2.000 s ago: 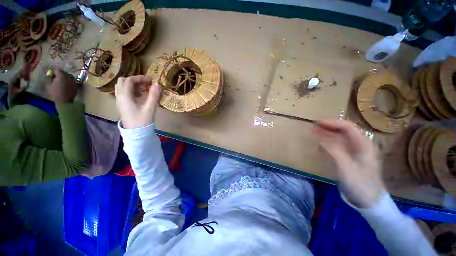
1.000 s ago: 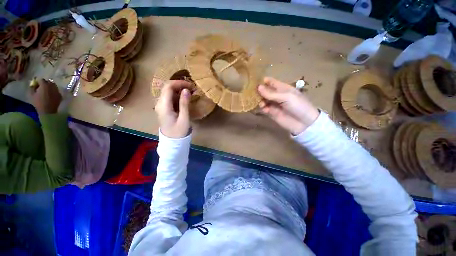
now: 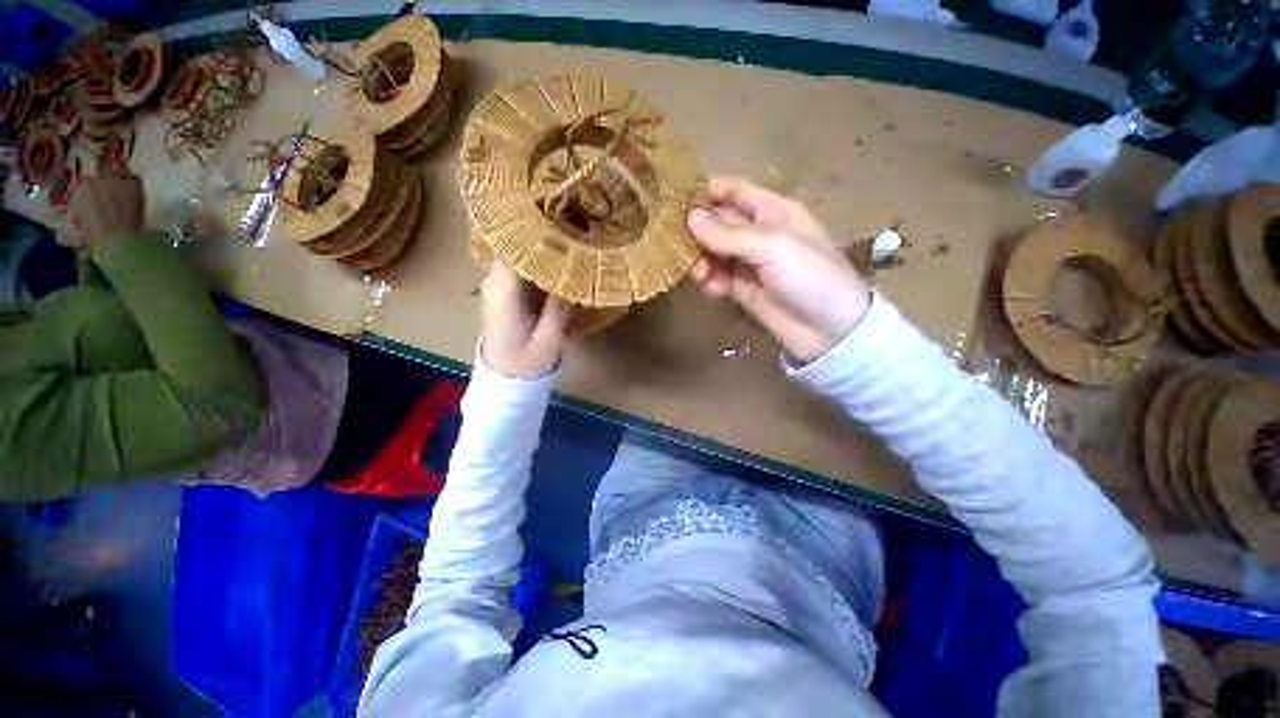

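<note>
A tan wrapped ring (image 3: 512, 232) is held up above the cardboard-covered table, over one or more other rings that it mostly hides. Thin brown strands (image 3: 587, 183) show in its central hole. My right hand (image 3: 776, 260) grips the ring's right edge between thumb and fingers. My left hand (image 3: 521, 320) is at the ring's lower left; its fingers go behind the ring and are hidden, so whether it holds this ring or one beneath cannot be told.
Ring stacks stand at left (image 3: 331, 211) and right (image 3: 1081, 302). A small white spot (image 3: 886, 246) with brown specks lies on the cardboard (image 3: 842, 154). A white spoon-like thing (image 3: 1081, 159) is at the far right. A coworker's green sleeve (image 3: 183, 309) is at left.
The held ring has moved left and now covers the rings beneath it. My left hand's fingers have gone behind it. My right hand still grips its right edge. The coworker's hand has shifted.
</note>
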